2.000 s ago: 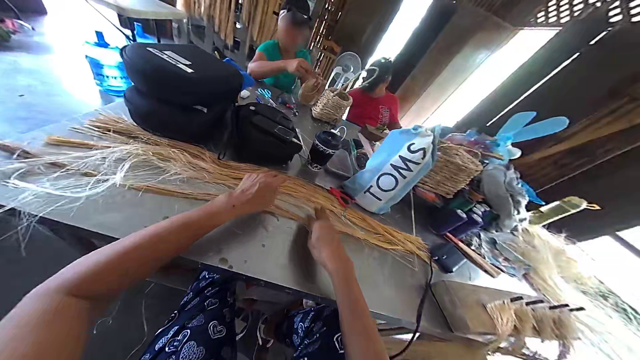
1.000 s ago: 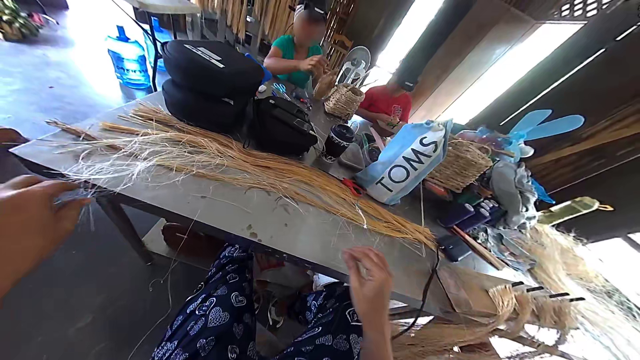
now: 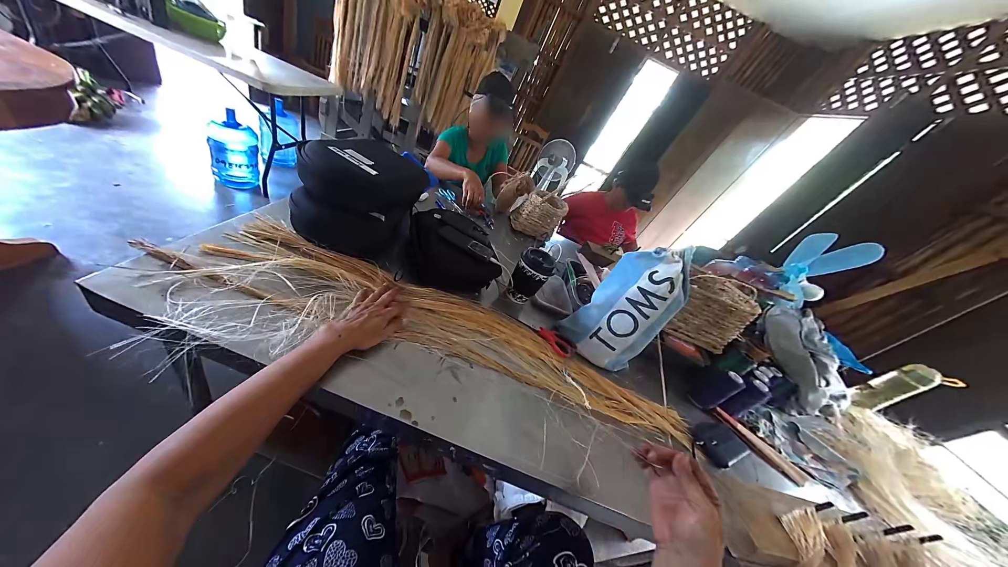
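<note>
A long bundle of tan plant fibres lies lengthwise across the grey table. My left hand rests palm down on the bundle, left of its middle, beside a tangle of loose pale fibres. Near the table's front edge, below the bundle's right end, my right hand is raised with bent fingers, thin strands close to its fingertips; whether it pinches any of them is unclear. Red-handled scissors lie just behind the bundle.
Black cases, a black bag, a dark cup and a blue-white bag stand behind the bundle. Woven baskets, spools and a wooden rack with pegs are at right. Two people sit at the far side.
My left hand has come from beyond the table's left end back onto the bundle. My right hand is now by the bundle's right end. The view has tilted up.
</note>
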